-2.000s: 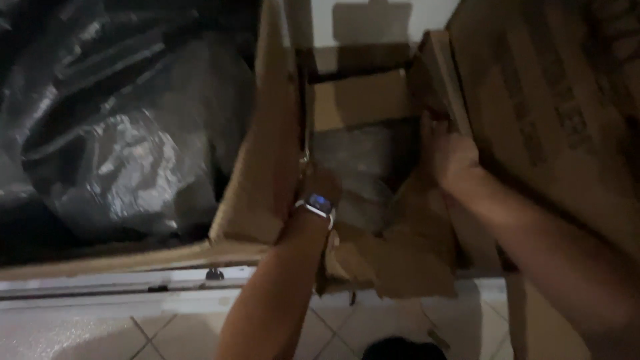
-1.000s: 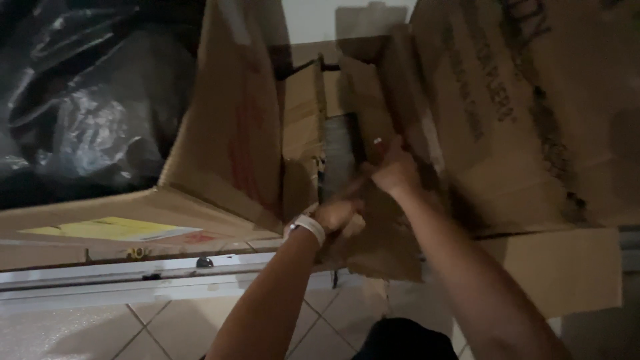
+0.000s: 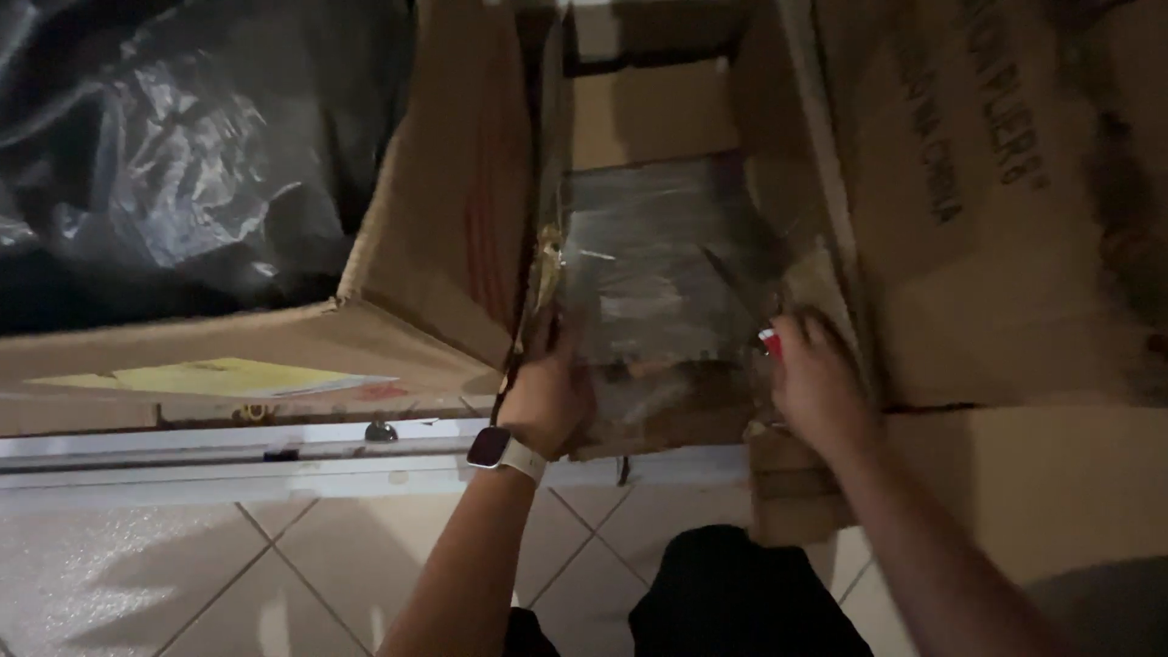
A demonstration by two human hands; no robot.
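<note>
A narrow cardboard box [image 3: 652, 114] stands open in the middle, with a clear plastic-wrapped bundle [image 3: 639, 274] inside. My left hand [image 3: 547, 392], a white-banded smartwatch [image 3: 493, 447] on its wrist, rests at the box's left wall near the front; its fingers are partly hidden, so its grip cannot be told. My right hand [image 3: 812, 379] is closed on a knife with a red and white part at its handle [image 3: 771, 341]. The dark blade [image 3: 725, 274] points up and left over the plastic.
At the left stands a cardboard box [image 3: 438, 182] holding black plastic sheeting [image 3: 182, 173]. A large printed cardboard box [image 3: 985, 228] borders the right side. A white metal rail [image 3: 347, 465] crosses in front, above a tiled floor [image 3: 301, 566].
The flaps that lay partly over the narrow box one second ago are now spread to its sides, exposing the wrapped bundle. My hands have moved apart, to opposite sides of the box.
</note>
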